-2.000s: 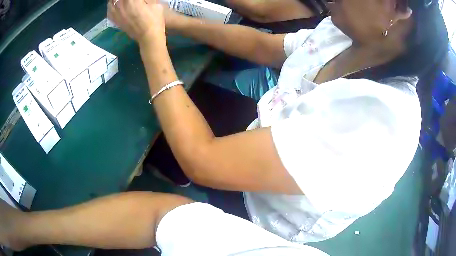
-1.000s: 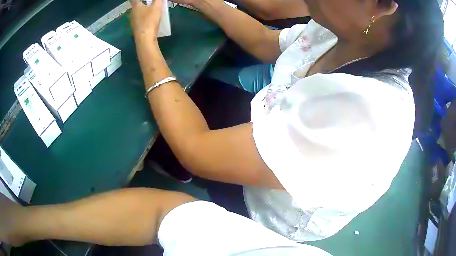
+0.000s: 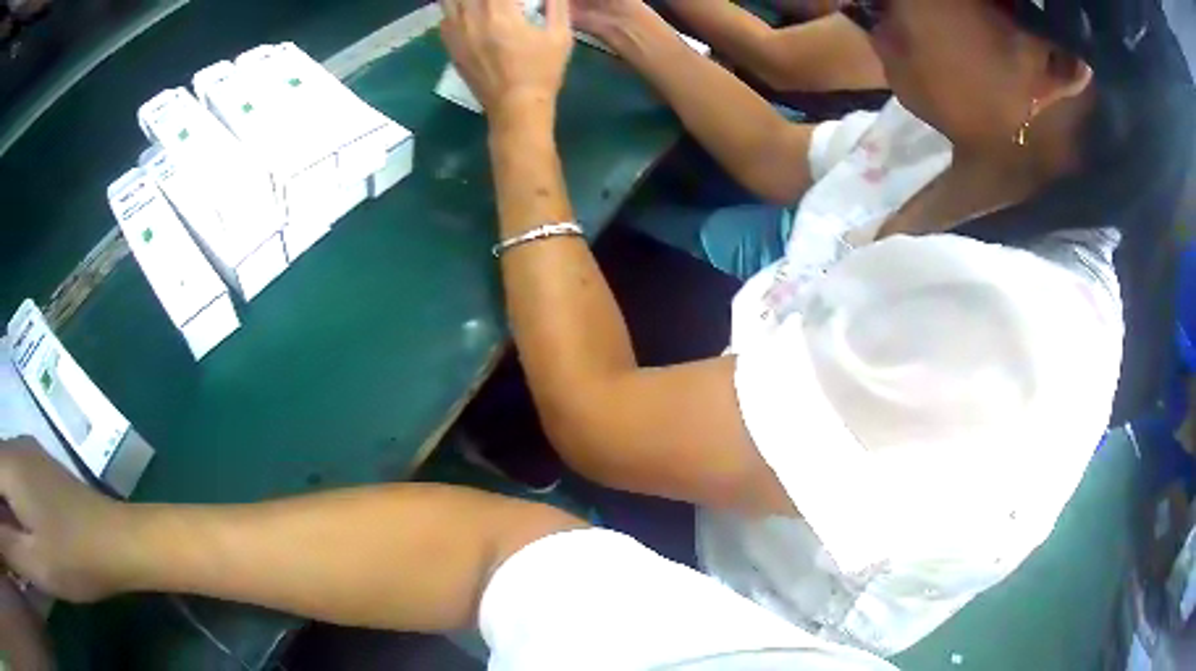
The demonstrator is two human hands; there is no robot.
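Observation:
My right hand [image 3: 59,524] is at the left edge, at the end of my bare forearm and white sleeve. Its fingers are partly cut off, so any grip is unclear. A sliver of skin, apparently my left hand [image 3: 20,636], shows in the bottom left corner, mostly out of the picture. Just beyond my right hand, a white carton [image 3: 81,400] with a green patch lies slanted on the dark green worktop [image 3: 315,380], beside another white piece cut off by the edge.
Several white cartons [image 3: 308,118] stand grouped at the upper left, with a single carton [image 3: 171,262] at their near end. A neighbour in a white floral top [image 3: 918,354] sits close on the right, arms reaching over the worktop. More arms show beyond.
The view has shifted left, so the cartons and the neighbour appear further right. More of my right hand and the nearest carton shows. The neighbour's hands have moved about at the top.

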